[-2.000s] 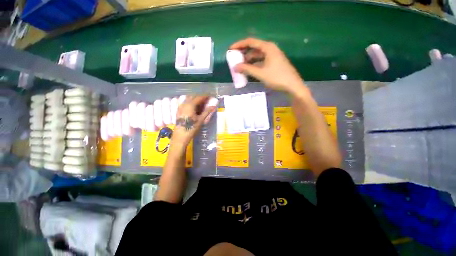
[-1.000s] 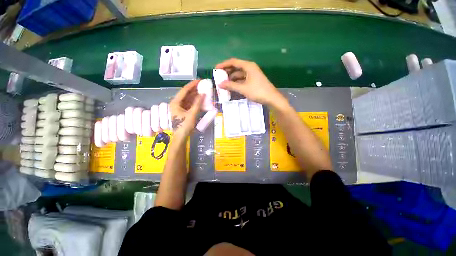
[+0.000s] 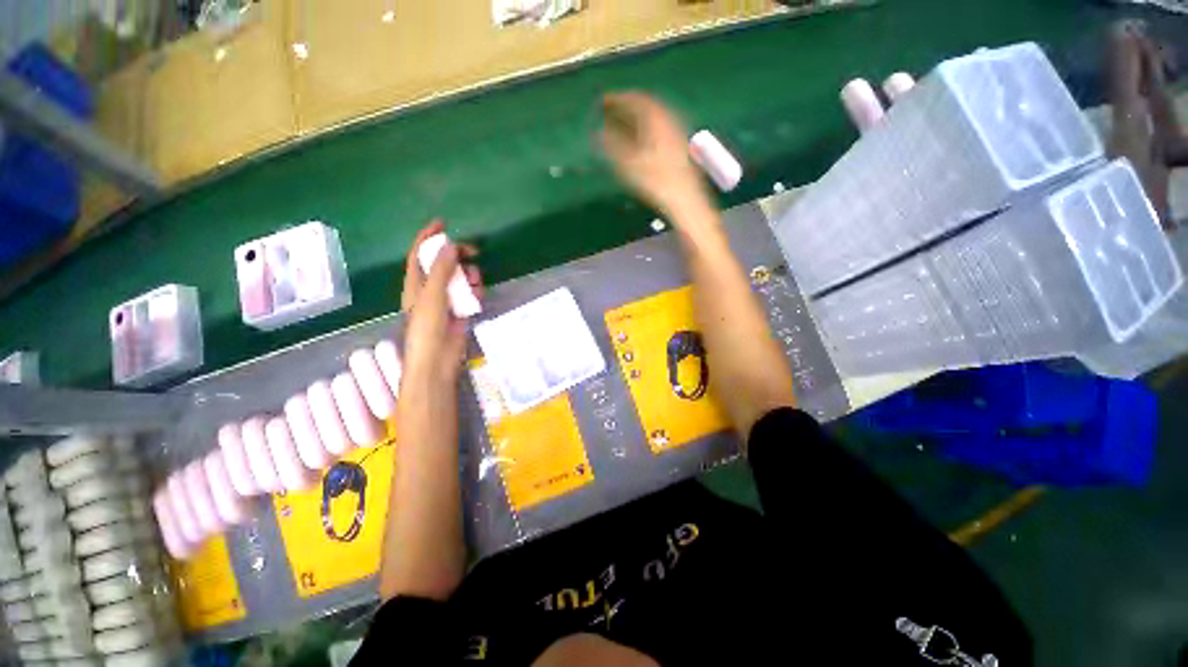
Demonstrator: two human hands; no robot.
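Observation:
My left hand (image 3: 440, 293) holds a pale pink-white unit (image 3: 451, 276) upright near the belt's near edge. My right hand (image 3: 642, 141) is blurred over the green belt; its fingers look bent and whether it holds anything cannot be told. A loose pink unit (image 3: 715, 159) lies on the belt just right of it. A white blister tray (image 3: 539, 349) lies flat on the printed carton sheet (image 3: 651, 378) between my forearms. A row of pink units (image 3: 289, 443) stands side by side left of my left forearm.
Two filled trays (image 3: 292, 274) sit on the green belt (image 3: 521, 170) at the left. Tall tray stacks (image 3: 912, 222) stand at the right. Cream-white units (image 3: 91, 547) are stacked at the far left. Two more pink units (image 3: 862, 104) lie on the belt behind the tray stacks. A person's arm shows at the right edge.
The view has turned and shifted right. My right hand has left the unit it held beside my left hand and moved out over the belt. My left hand still holds a unit.

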